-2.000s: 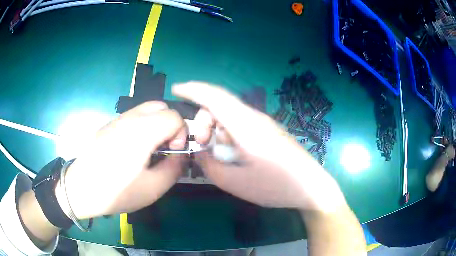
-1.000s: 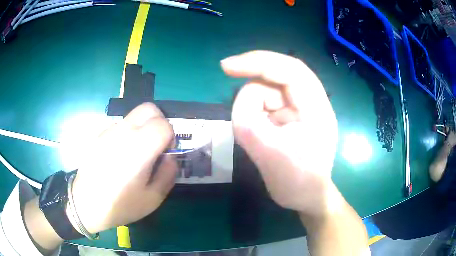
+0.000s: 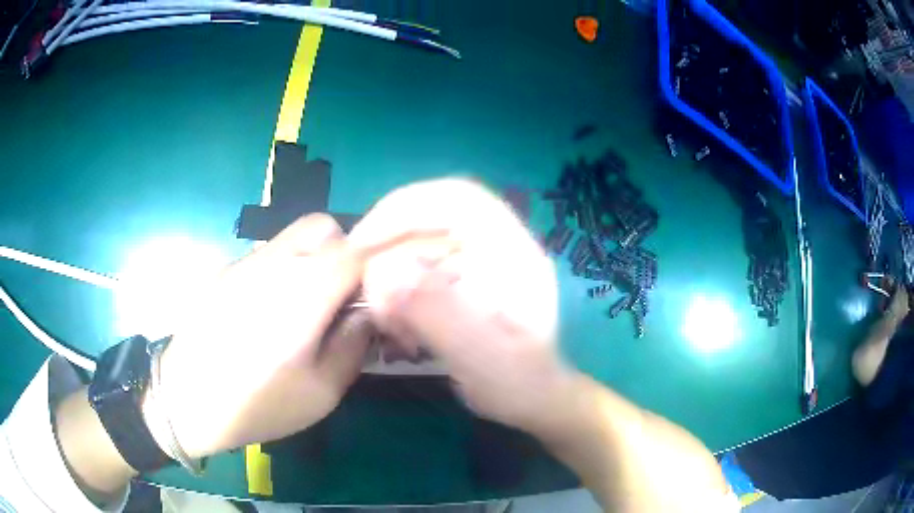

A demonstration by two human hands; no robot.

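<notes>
My left hand [image 3: 286, 321] is over the left part of the white reference card [image 3: 416, 369], its fingers closed around thin wire ends [image 3: 361, 303], of which only a small pale bit shows. My right hand [image 3: 461, 291], blurred, is against the left fingertips over the card and covers most of it. Whether the right fingers hold anything is hidden. No connector housing can be made out between the hands. A white cable [image 3: 60, 263] comes in from the left edge towards my left wrist.
A pile of black housings [image 3: 606, 225] lies right of the card, a smaller heap [image 3: 767, 261] farther right. Blue-rimmed trays [image 3: 727, 130] stand upper right. White cables [image 3: 190, 10] lie upper left. An orange piece [image 3: 586, 27] lies at the top. Another person's arm [image 3: 882, 336] shows far right.
My right hand was apart on the right a second ago and has moved left to meet my left hand over the card. My left hand stays closed in about the same place.
</notes>
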